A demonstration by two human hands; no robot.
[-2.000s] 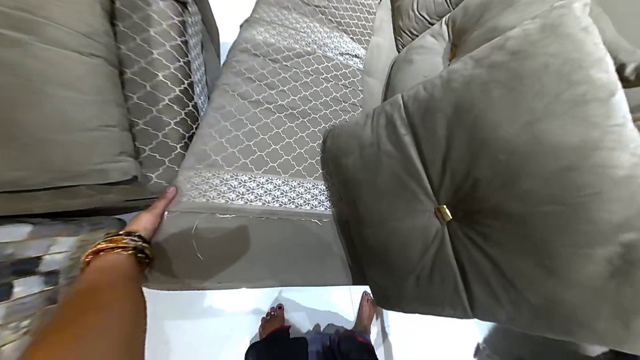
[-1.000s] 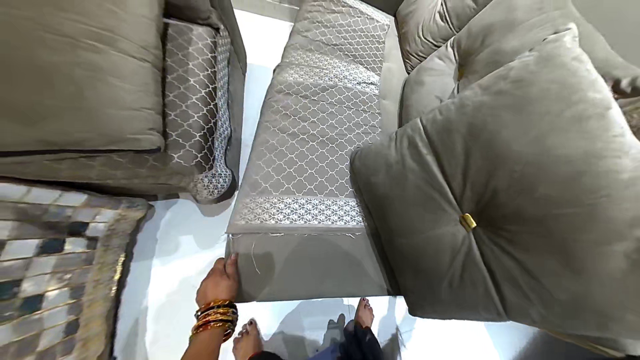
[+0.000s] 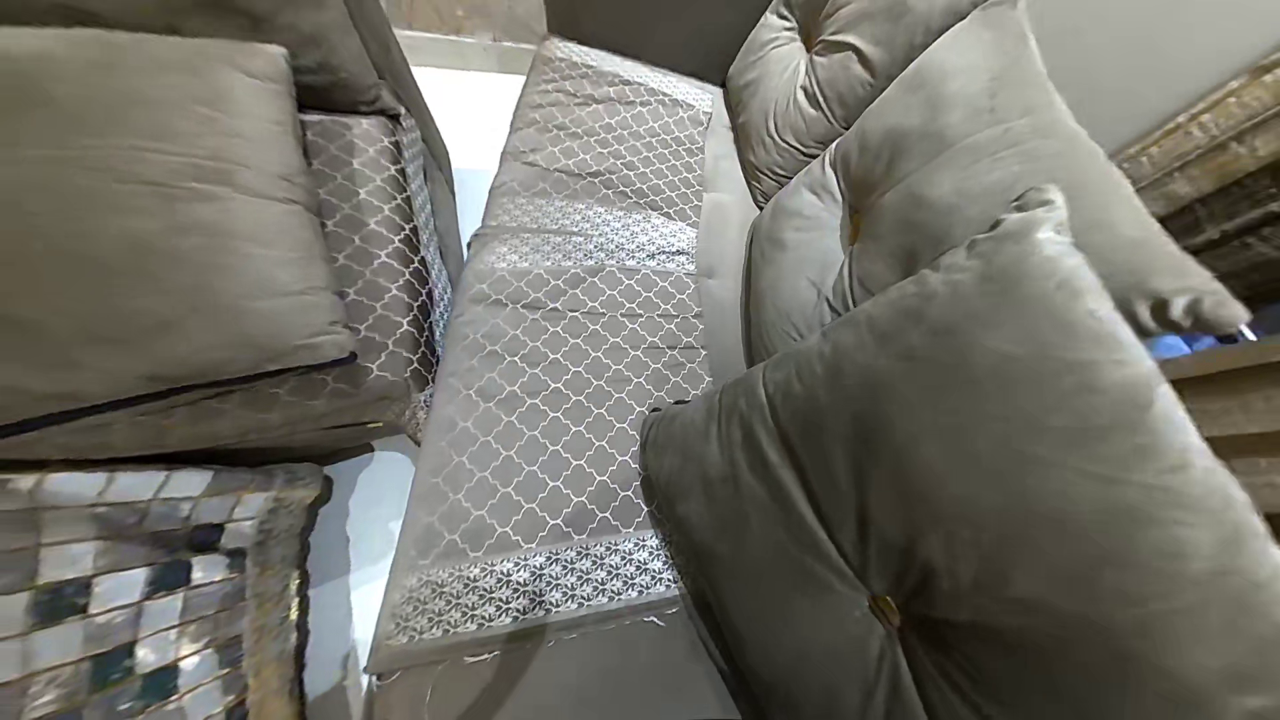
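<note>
Neither of my hands shows in the head view. A grey patterned cover [image 3: 560, 400] with a white lattice and silvery bands lies along the sofa seat, its near edge frayed with loose threads. Past that edge the plain grey seat front [image 3: 600, 675] shows. A large grey velvet cushion with a gold button [image 3: 885, 612] leans over the right side of the cover. Behind it lean another grey cushion [image 3: 1000, 170] and a tufted one [image 3: 800, 90].
At the left stands another sofa part with a grey cushion [image 3: 150, 220] and a matching lattice cover [image 3: 365, 230]. A mosaic-patterned rug or table top [image 3: 130, 590] is at the lower left. White floor [image 3: 375, 530] shows between them and the seat.
My left hand, with bangles, was at the seat's near left corner one second ago and is now out of view. My feet have also left view as the view shifted.
</note>
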